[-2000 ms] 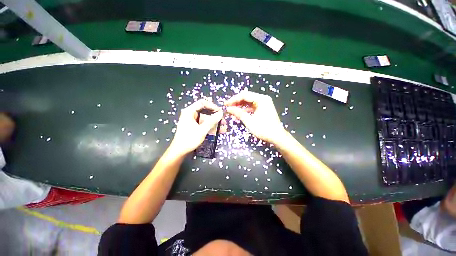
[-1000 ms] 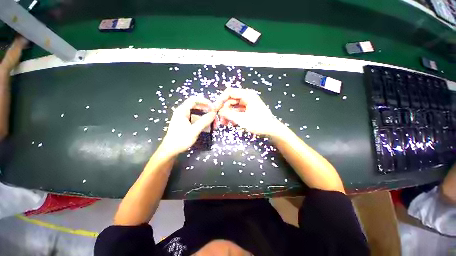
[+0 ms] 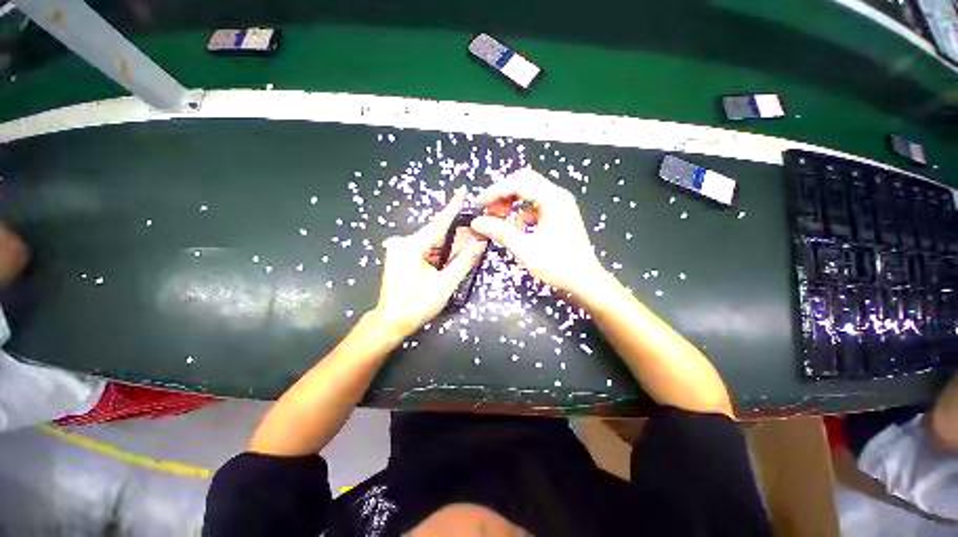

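Observation:
A black mobile phone (image 3: 461, 243) is held over the bench in front of me, partly hidden by my fingers. My left hand (image 3: 418, 275) grips it from the left side. My right hand (image 3: 541, 233) has its fingertips at the phone's upper end; whether a small part is between them is too small to tell. Tiny white parts (image 3: 504, 298) lie scattered around and beneath both hands. A waiting handset (image 3: 699, 179) lies on the bench to the right, near the white strip.
A white edge strip (image 3: 441, 111) separates the dark green bench (image 3: 116, 304) from the green belt (image 3: 368, 63), which carries several phones. A support post (image 3: 110, 55) slants in at upper left. A black blister tray (image 3: 872, 267) lies at right. Parts of other people show at both sides.
The phone is now tilted, its upper end leaning right, and my left fingers have shifted along it. At the left, another person's arm seen a second ago has left the belt edge.

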